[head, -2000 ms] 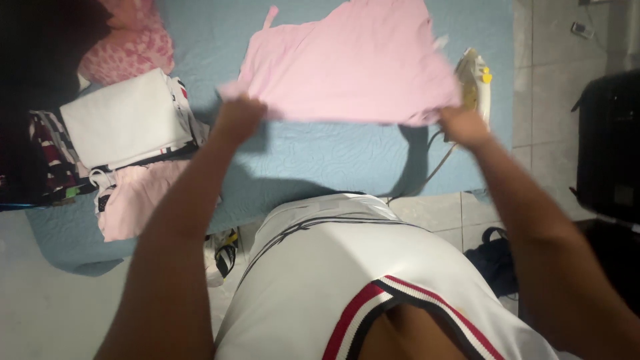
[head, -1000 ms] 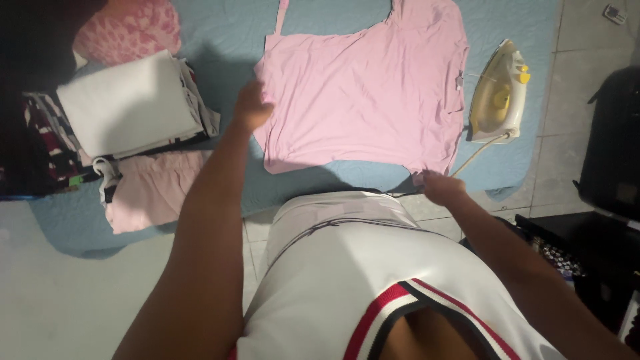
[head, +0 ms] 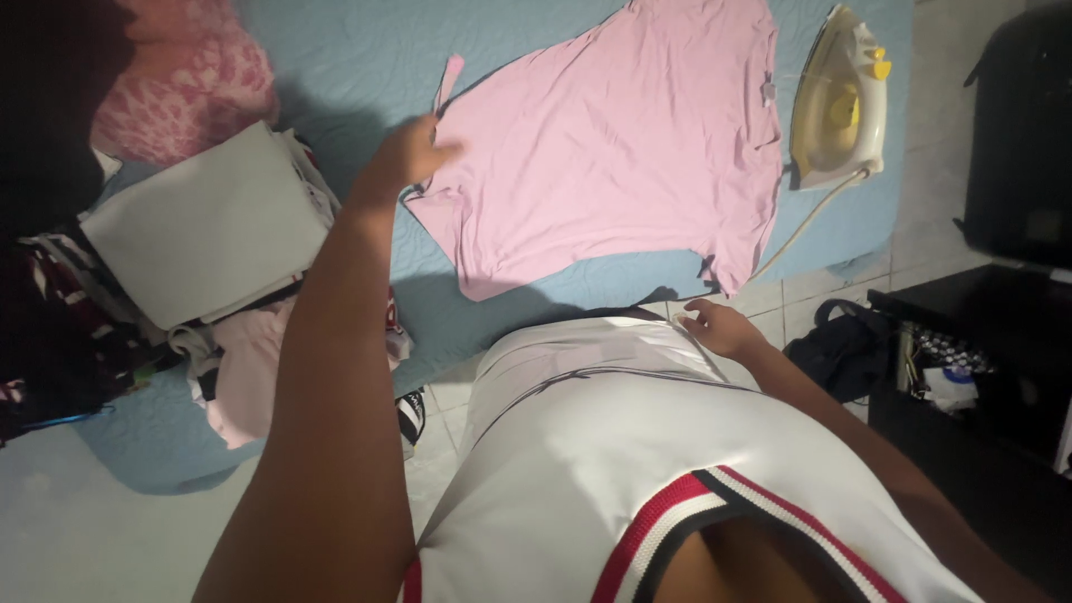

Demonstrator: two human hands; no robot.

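Observation:
A pink short-sleeved top (head: 578,151) lies spread on a blue quilted cover (head: 335,42), with shallow wrinkles and a narrow strip of cloth at its left edge. My left hand (head: 419,152) is at that left edge, blurred, fingers apart over the fabric; whether it pinches any cloth is unclear. Near my waist, below the top's lower right corner, my right hand (head: 718,327) is off the garment, its fingers curled loosely with nothing seen in them. A white and yellow clothes iron (head: 840,109) rests right of the top, its cord (head: 808,222) running down past the corner.
Folded white cloth (head: 209,226) tops a pile at left, beside pink patterned fabric (head: 188,79) and a folded light pink garment (head: 247,377). Dark clothes (head: 67,335) lie further left. On the right are a black bag (head: 842,347) and black furniture (head: 963,293) on the tiled floor.
The pink top, held up by both hands at first, now lies on the cover. My right hand has let go of its lower right corner and drawn back toward my waist.

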